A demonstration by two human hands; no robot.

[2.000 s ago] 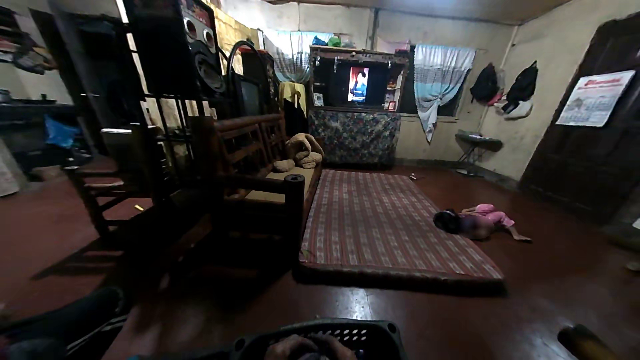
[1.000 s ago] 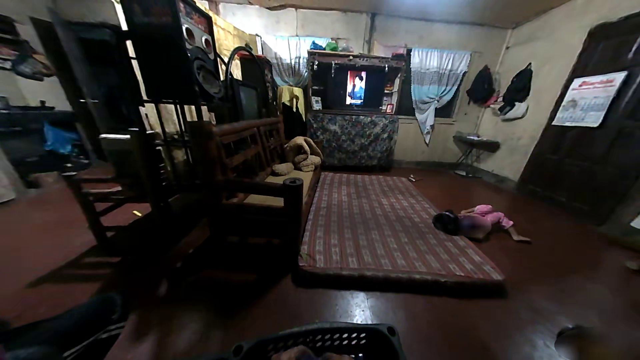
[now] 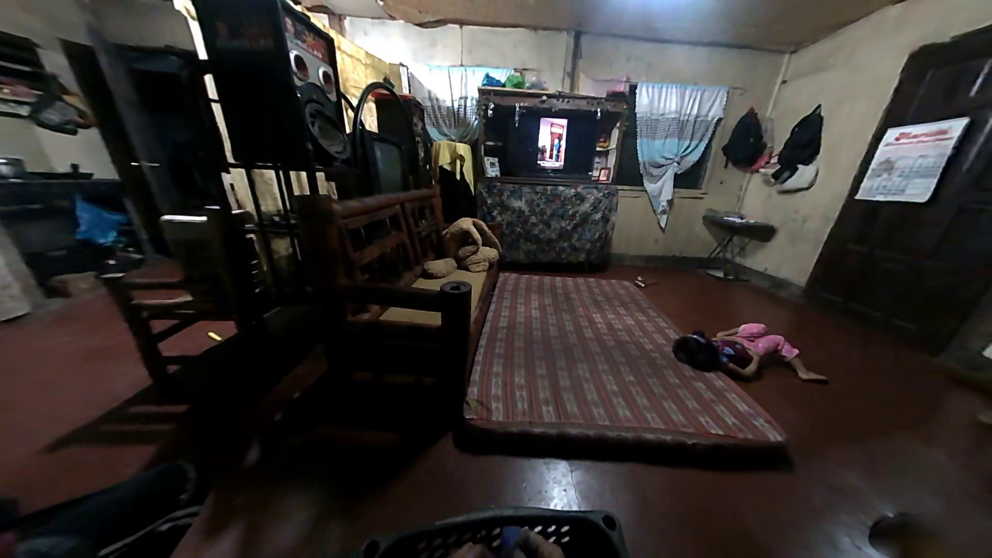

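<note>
At the bottom edge of the head view, a dark plastic basket (image 3: 570, 518) with a perforated wall is partly cut off. Only the tops of my hands show over its inside. My left hand (image 3: 470, 551) is at the frame edge, and close on its right is my right hand (image 3: 540, 545). A small blue thing (image 3: 511, 536) shows between them, touching or nearly touching the fingers; its kind and which hand holds it cannot be told. The rest of both hands and most of the basket's contents are hidden.
Beyond the basket lies a striped mattress (image 3: 581, 356). A person (image 3: 744, 353) lies face down on the red floor, head at its right edge. A wooden bench (image 3: 387, 302) stands left, beside a tall loudspeaker (image 3: 271, 85). At bottom left is a dark-clothed leg (image 3: 116, 511).
The hands were together over the basket two seconds ago and sat lower at the frame edge one second ago. Now the blue thing shows between them. The picture on the television has changed.
</note>
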